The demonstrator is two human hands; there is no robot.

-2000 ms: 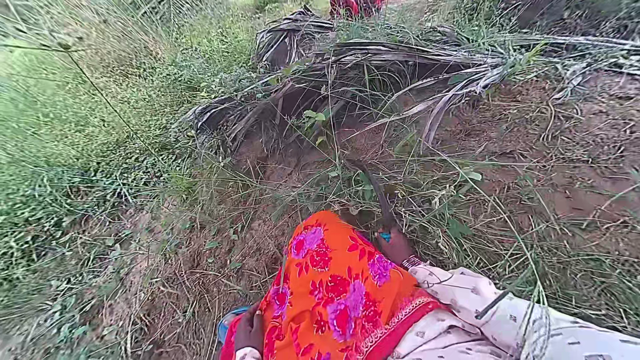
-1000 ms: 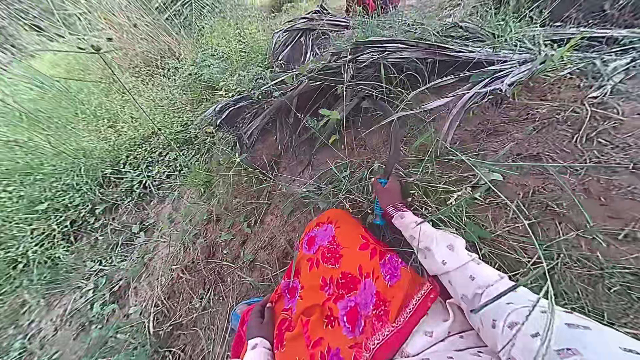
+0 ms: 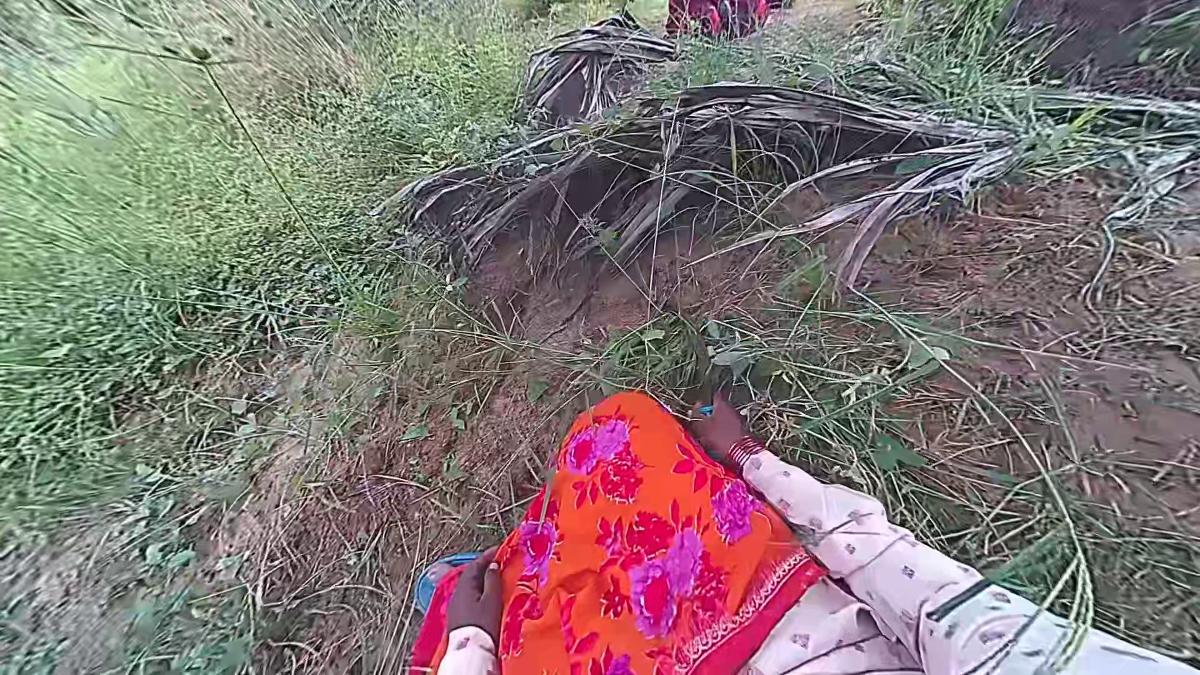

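Note:
My right hand (image 3: pixel 720 427), with red bangles at the wrist, is closed on the blue handle (image 3: pixel 706 411) of a tool beside my covered knee. Cut grass and leaves (image 3: pixel 670 352) lie just beyond it, and the tool's blade cannot be made out among them. My left hand (image 3: pixel 476 596) rests against the side of the orange floral cloth (image 3: pixel 647 525) over my lap; whether it pinches the cloth is unclear.
Dry, long-leaved plant debris (image 3: pixel 731 122) arches across the bank ahead. Dense green grass (image 3: pixel 122 272) grows at the left. Bare soil with loose stalks (image 3: pixel 1106 375) spreads at the right. Red cloth (image 3: pixel 717 17) shows at the top edge. Something blue (image 3: pixel 433 577) sits beside my left hand.
My right hand reached forward with the curved-bladed tool one second ago and has come back close to my knee. The blade, visible in the earlier frames, is now hidden. My left hand stays by the cloth.

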